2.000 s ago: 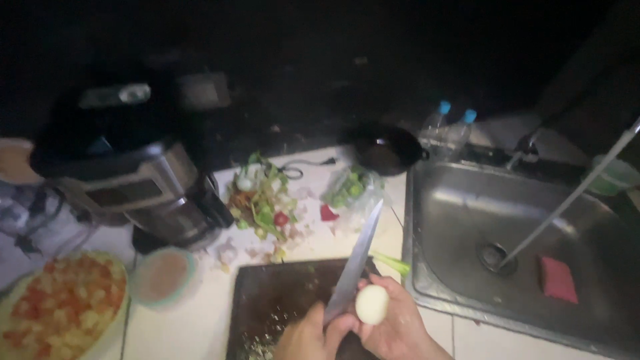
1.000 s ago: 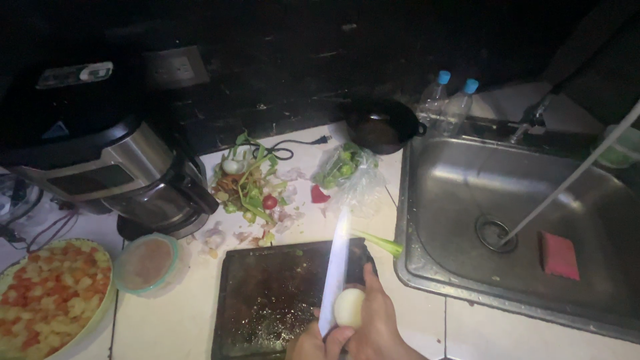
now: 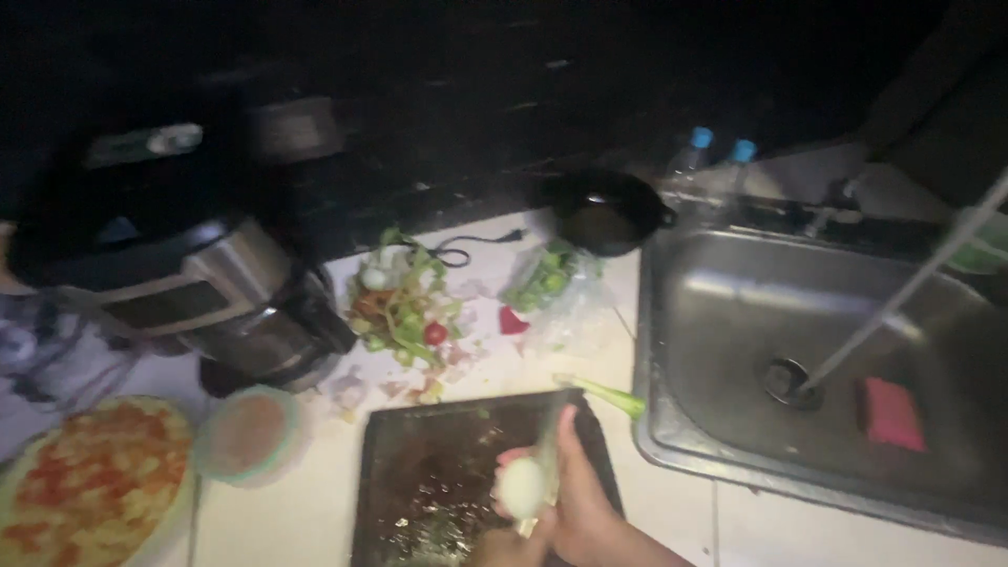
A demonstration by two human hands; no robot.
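Note:
My right hand [image 3: 583,488] holds a pale, round peeled vegetable, apparently an onion [image 3: 523,488], over the dark cutting board [image 3: 409,457]. At the bottom edge, my left hand [image 3: 508,547] is closed around the handle end of a kitchen knife [image 3: 550,453]. The blurred blade points up and away, close beside the onion and partly hidden by my right hand's fingers. Small chopped bits lie on the board's near part. A green stalk [image 3: 610,394] rests by the board's far right corner, reaching toward the sink.
A steel sink [image 3: 709,346] with a pink sponge [image 3: 894,413] stands at right. Behind the board are vegetable scraps [image 3: 405,307], a plastic bag of greens [image 3: 551,283] and a black pan [image 3: 606,213]. At left are a bowl of diced food [image 3: 102,488], a lidded round container [image 3: 248,433] and a black appliance [image 3: 236,291].
The knife blade has moved from the left side of the onion to its right side, near my right hand's fingers. Both hands still hold their things.

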